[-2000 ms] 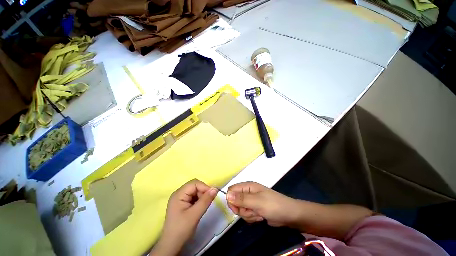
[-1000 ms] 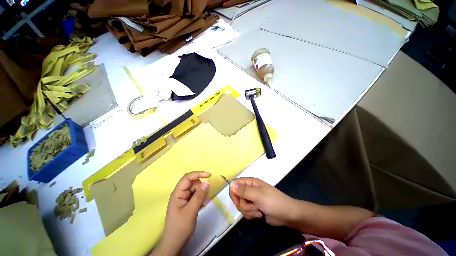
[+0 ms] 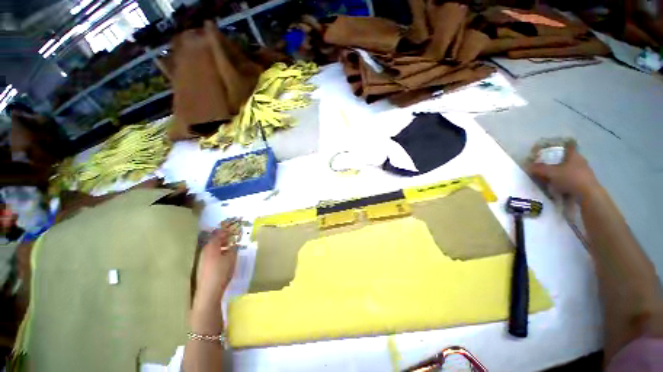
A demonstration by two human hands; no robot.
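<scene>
My right hand (image 3: 568,174) is closed around the glue bottle (image 3: 552,154) at the right; its nozzle is hidden. My left hand (image 3: 218,251) is at the loose pile of small olive tabs (image 3: 232,231); blur hides whether its fingers hold one. The yellow-faced panel (image 3: 356,283) lies in the middle, with olive parts at both upper sides. The yellow template (image 3: 443,185) with a black strip lies along its far edge. The black-handled mallet (image 3: 519,283) lies across the panel's right end.
A blue box (image 3: 270,174) of tabs stands behind my left hand. Olive panels (image 3: 109,240) are stacked at the left. Yellow strips (image 3: 272,98), a brown heap (image 3: 414,58) and a black and white cloth (image 3: 429,143) lie farther back.
My hands have parted from near the front edge: the right has taken hold of the bottle, the left has reached the tab pile. The view has swung left and up.
</scene>
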